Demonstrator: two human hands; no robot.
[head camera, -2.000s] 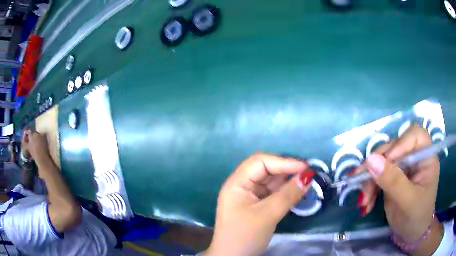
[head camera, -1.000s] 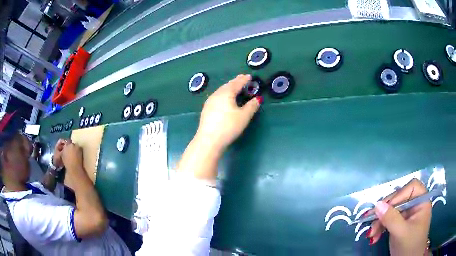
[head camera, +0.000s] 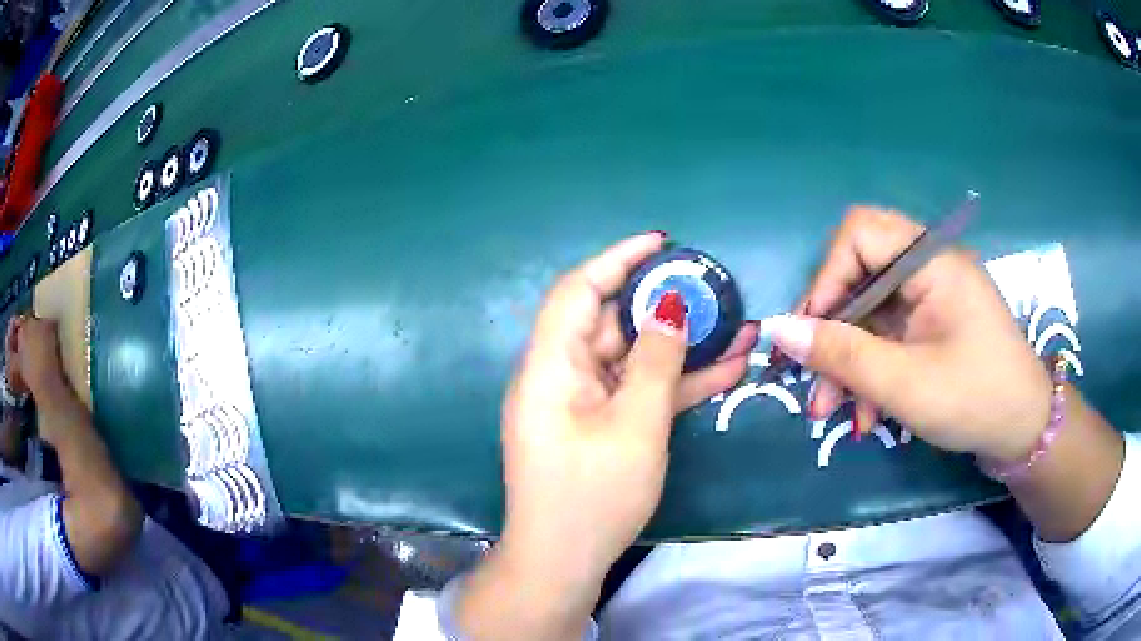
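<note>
My left hand (head camera: 588, 401) holds a round black part (head camera: 722, 291) above the green bench, its thumb on the blue-grey centre. A white curved strip shows on the part around that centre. My right hand (head camera: 920, 344) holds silver tweezers (head camera: 903, 266) slantwise, back end up to the right. The tweezer tip is near the part's right side, partly hidden by fingers. A sticker sheet with white arcs (head camera: 760, 403) lies under and beside my right hand, partly covered by it.
A second sticker sheet (head camera: 210, 363) lies at left. Black parts (head camera: 566, 15) sit along the far side. A tan board (head camera: 65, 328), a red bin (head camera: 30, 150) and another worker's arm (head camera: 78, 432) are at far left.
My left hand has come back from the far row with a black part and now holds it near my right hand. The right hand has lifted the tweezers towards the part.
</note>
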